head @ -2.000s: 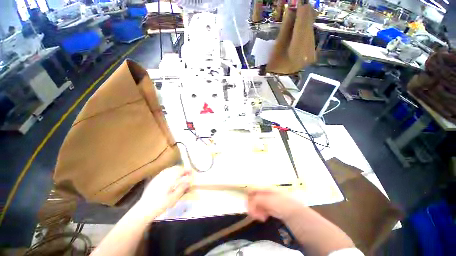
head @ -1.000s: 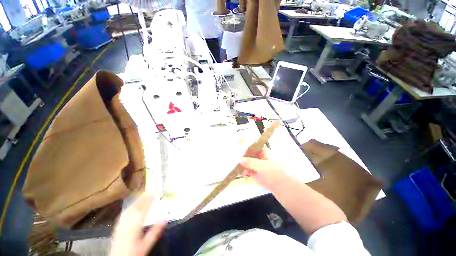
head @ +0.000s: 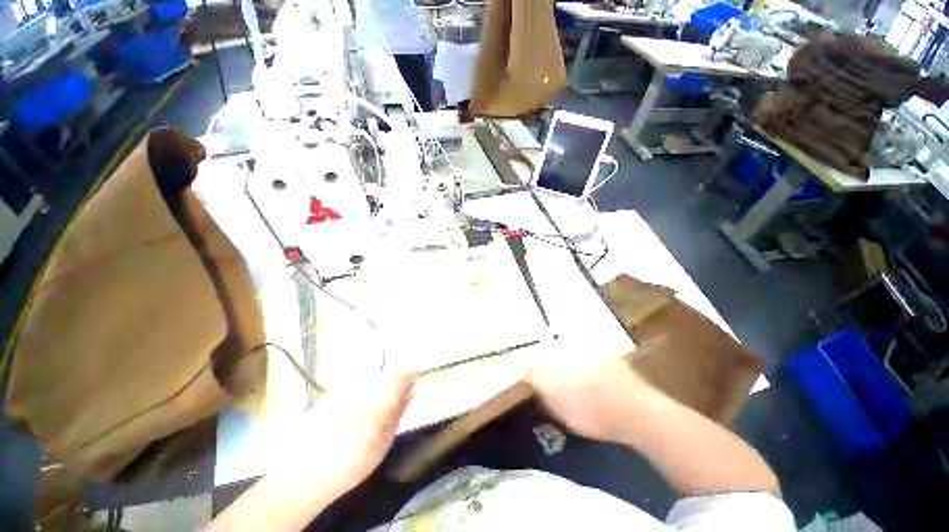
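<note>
My right hand (head: 578, 390) is at the table's front edge, closed on a long narrow brown strap (head: 458, 434) that slants down-left over my lap. My left hand (head: 364, 421) is blurred and overexposed on the white plate (head: 468, 317); whether it holds anything cannot be told. A large brown bag body (head: 125, 322) lies left of the machine, its dark opening at the top. The white sewing machine head (head: 312, 197) with a red three-diamond logo stands behind the plate. Its needle area is washed out by glare.
A red-and-black tool (head: 505, 232) with a dark cord lies right of the head. A tablet-like screen (head: 572, 156) stands behind right. A folded brown piece (head: 697, 353) lies on the right of the table. Brown pieces (head: 520, 57) hang behind; a brown stack (head: 838, 99) and blue bin (head: 853, 390) are farther right.
The strap, held diagonally over the plate a second ago, is now lower, over the front edge and lap. My left hand has moved right and up onto the plate. The view has shifted.
</note>
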